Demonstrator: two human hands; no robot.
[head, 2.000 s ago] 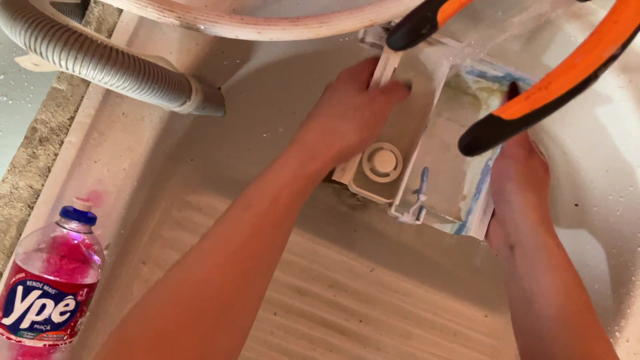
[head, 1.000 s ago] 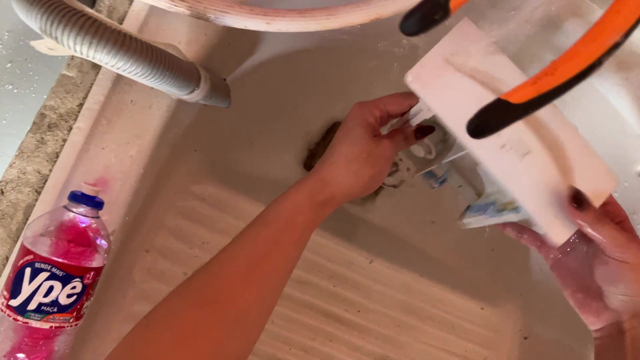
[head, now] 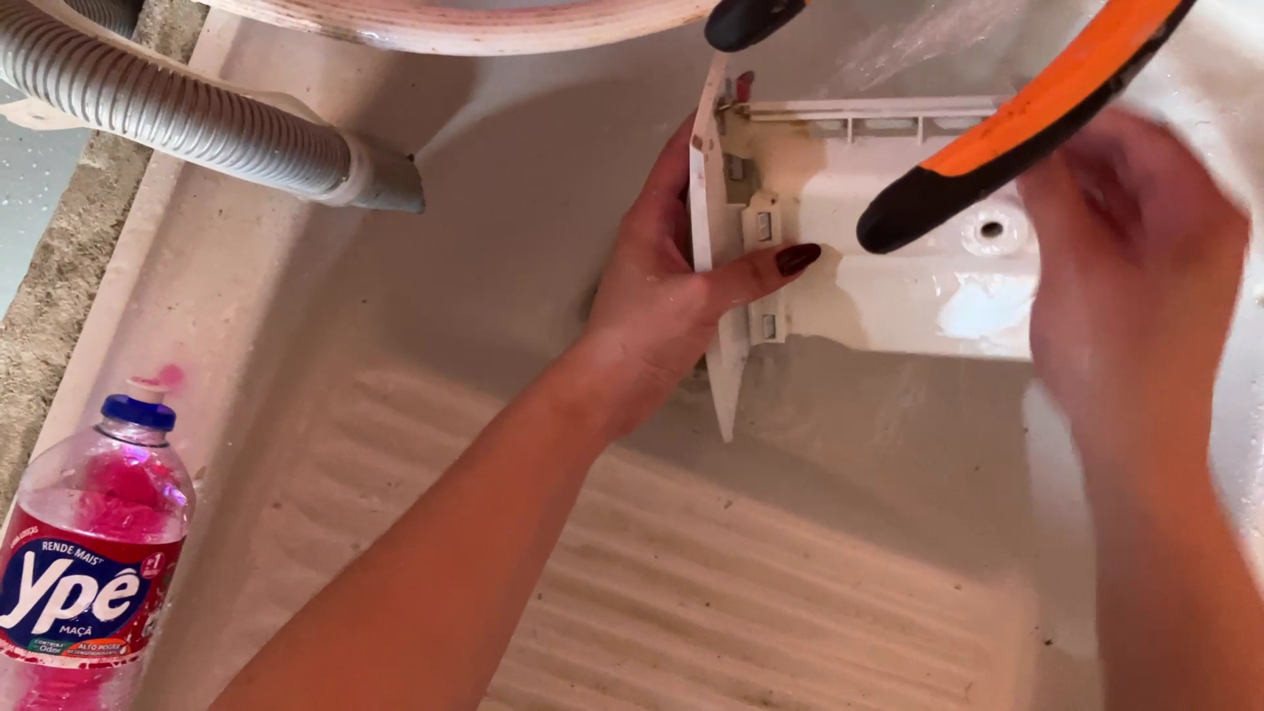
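A white plastic drawer, like a washing machine's detergent drawer (head: 879, 306), is held over the laundry sink with its underside or inner face towards me; which one I cannot tell. My left hand (head: 671, 286) grips its front panel (head: 729, 380) at the left end, thumb on the near face and fingers behind. At the right end my right hand (head: 1126, 247) is closed around the drawer, its fingers blurred and partly hidden. Brown stains and a round boss with a dark hole (head: 990, 230) show on the plastic. Water sprays behind it.
Orange and black curved handles (head: 1027, 118) jut in above the drawer, close to my right hand. A grey corrugated drain hose (head: 197, 128) reaches over the sink's left edge, and a pale hose (head: 474, 25) crosses the top. An Ypê bottle of pink liquid (head: 94, 583) stands lower left. Ridges line the sink (head: 750, 602).
The drawer has been turned, and its front panel, broadside to me a second ago, is now edge-on at the left. My left hand has taken hold of that panel; my right hand has moved up.
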